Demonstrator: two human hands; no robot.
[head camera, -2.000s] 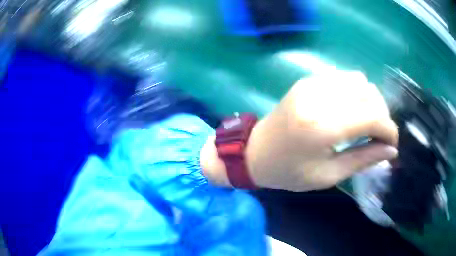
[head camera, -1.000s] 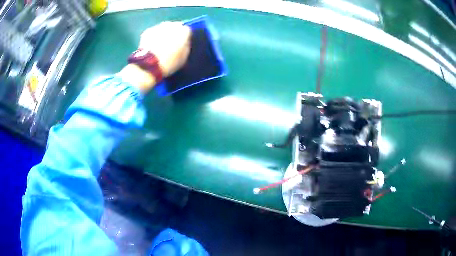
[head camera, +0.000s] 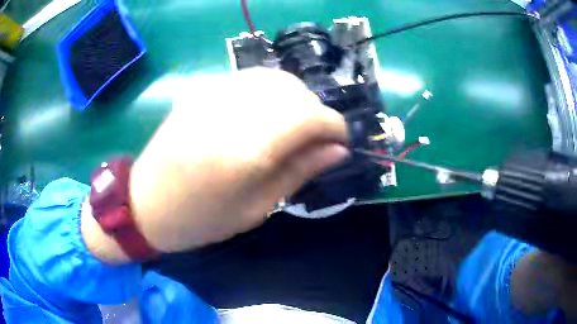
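The part-built unit (head camera: 364, 95) lies on the green surface, with its ribbed lens barrel (head camera: 306, 48) at the far end. My left hand (head camera: 253, 152) covers its left side. The thumb and forefinger are pinched at the tip of the electric screwdriver's thin bit, over the black module; what they pinch is mostly hidden, apparently a screw. The electric screwdriver (head camera: 538, 180) lies nearly level from the right, bit pointing left. My right hand (head camera: 557, 278) is dark and cut off by the right edge; its grip is mostly hidden behind the screwdriver.
The blue screw bin (head camera: 101, 54) with dark contents stands at the upper left. A black cable (head camera: 443, 20) runs right from the lens end, and a red lead (head camera: 247, 16) runs off the top. Thin wires with white plugs (head camera: 424, 140) stick out right of the unit.
My left hand has left the blue bin and come over the unit. The screwdriver has come in from the right, bit at my fingertips. The view has shifted, so unit and bin appear further left.
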